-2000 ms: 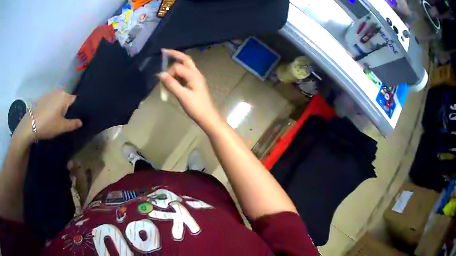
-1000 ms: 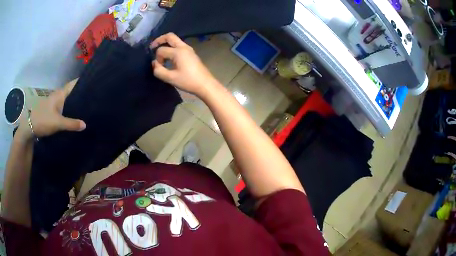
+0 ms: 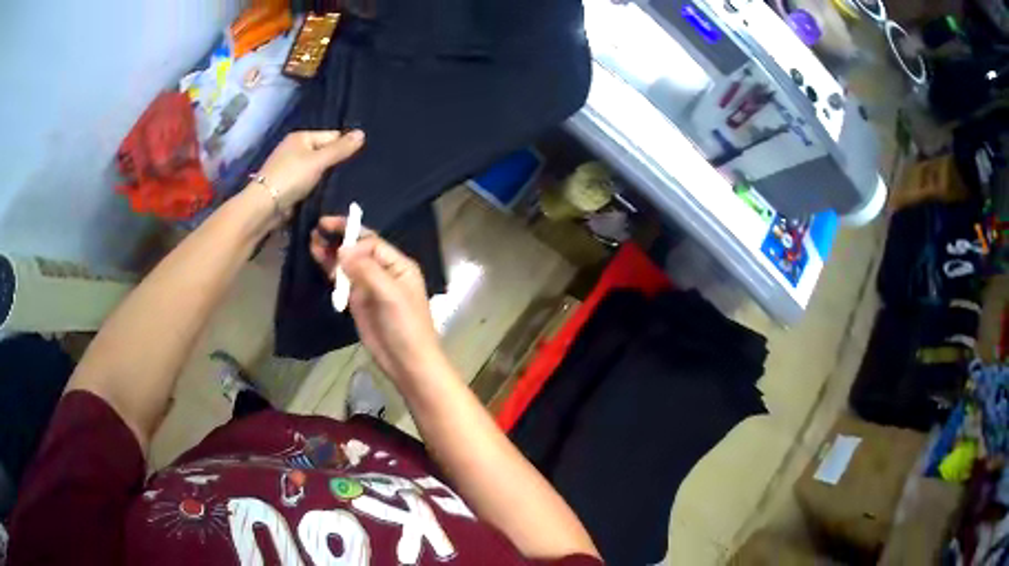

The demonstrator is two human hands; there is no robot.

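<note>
My left hand point(image 3: 308, 168) pinches the edge of black cloth point(image 3: 443, 111) between thumb and fingers. The cloth runs from the white sewing machine table point(image 3: 675, 177) towards the upper left and hangs down below my hands. My right hand point(image 3: 382, 282) is just below and to the right of my left hand. Its fingers hold a thin white object point(image 3: 347, 257), roughly upright in the picture; I cannot tell what it is. It is in front of the hanging cloth.
A thick black bundle point(image 3: 653, 409) lies over a red stool point(image 3: 575, 337) right of my lap. A phone point(image 3: 312, 45) and an orange-red bag point(image 3: 166, 157) are at upper left. A blue parts tray point(image 3: 799, 249) is on the table's end. A cardboard box point(image 3: 863, 475) is at lower right.
My left hand has moved up and right from the left-hand cloth to the cloth near the phone. My right hand has come lower, with the white object now clearly visible. The view has shifted.
</note>
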